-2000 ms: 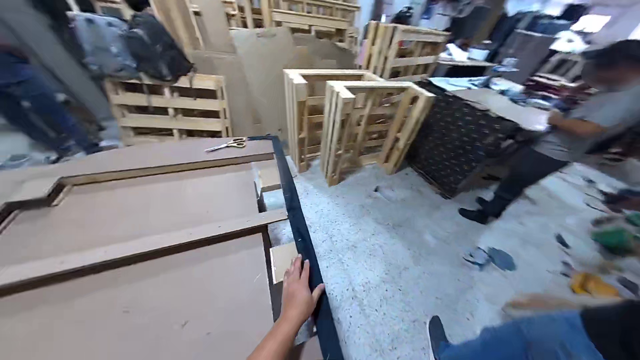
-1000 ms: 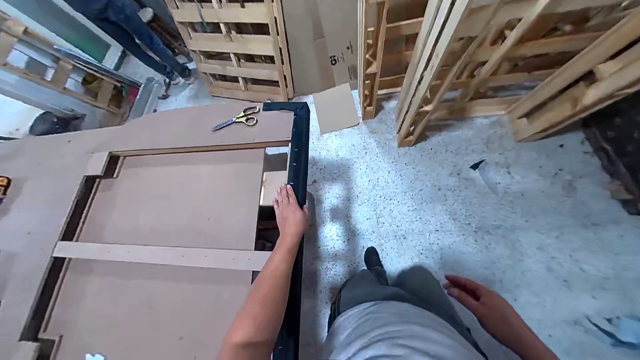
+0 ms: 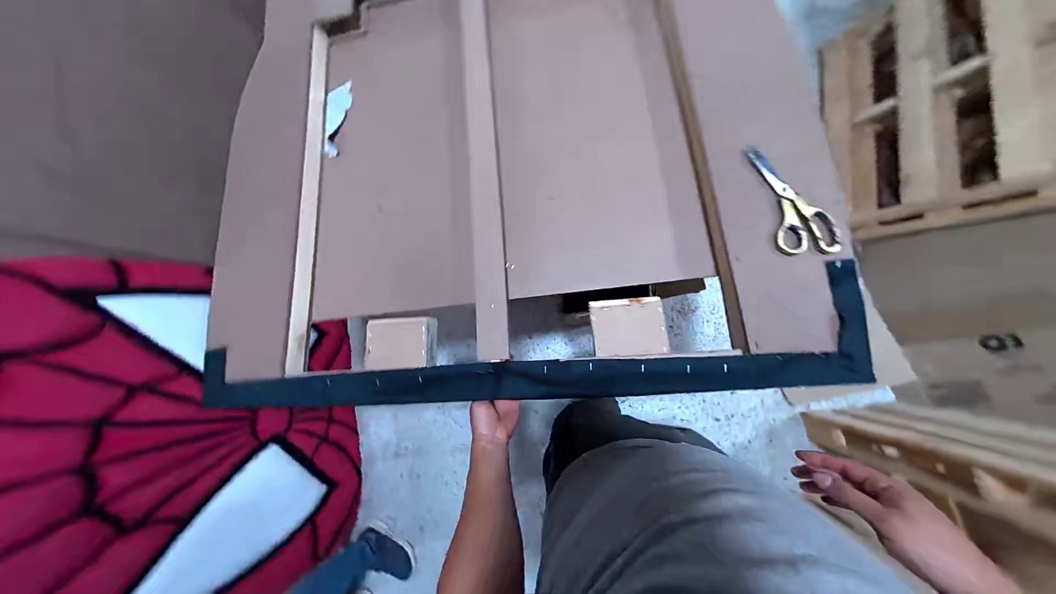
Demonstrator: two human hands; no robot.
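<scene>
A brown board-faced wooden frame [image 3: 487,165] spreads out before me, its near edge wrapped in a black fabric strip [image 3: 462,378] fixed with a row of staples. My left hand [image 3: 495,419] is at the middle of that edge, its fingers hidden beneath the strip; whether they close on it cannot be told. Off to the right, my right hand [image 3: 858,493] hangs in the air with bent fingers and holds nothing. Scissors with yellow handles [image 3: 794,206] lie on the right part of the frame. Two small wooden blocks [image 3: 399,342] [image 3: 629,327] show in the gap behind the strip.
A red cover with black web lines and white patches [image 3: 198,462] is at the left. Slatted wooden frames [image 3: 949,107] stand at the right, with another [image 3: 949,470] below. A person's shoe [image 3: 388,551] is on the speckled floor at lower left.
The view has swung a lot. My left hand, earlier laid on top of the black-wrapped edge, now reaches under it. The scissors remain on the frame.
</scene>
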